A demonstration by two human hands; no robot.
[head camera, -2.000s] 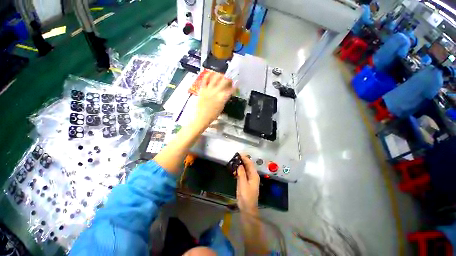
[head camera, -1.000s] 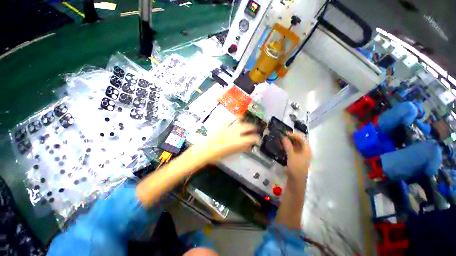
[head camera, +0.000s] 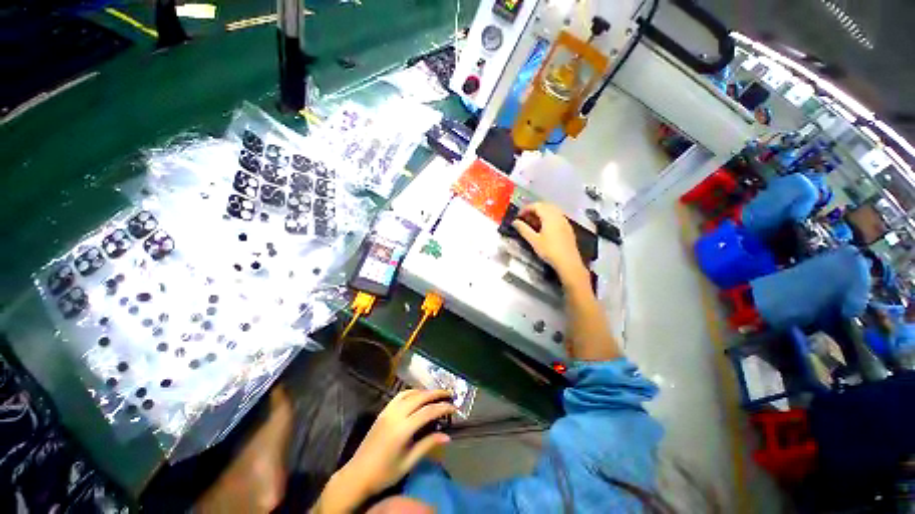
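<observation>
My right hand [head camera: 550,241] reaches in from the lower right, its fingertips down on the dark block beside the orange-red pad [head camera: 484,191] on the white press bed [head camera: 472,256]. Whether it grips a piece is hidden. The black press fixture [head camera: 584,242] is partly covered by this hand. My left hand [head camera: 401,437] is low near my lap, fingers curled over something dark; I cannot tell if it holds it. Clear film sheets [head camera: 201,291] on the left carry black ring cutouts [head camera: 115,241] and small black dots.
The yellow press cylinder [head camera: 547,105] stands above the bed. A phone-like display [head camera: 383,256] and orange connectors [head camera: 431,303] are at the bed's left edge. A blurred dark shape with a skin-toned patch [head camera: 246,467] is at the lower left. People in blue smocks sit at right.
My left hand has left the press bed and come down towards my lap. My right hand has moved up and left from the black fixture to the dark block beside the red pad.
</observation>
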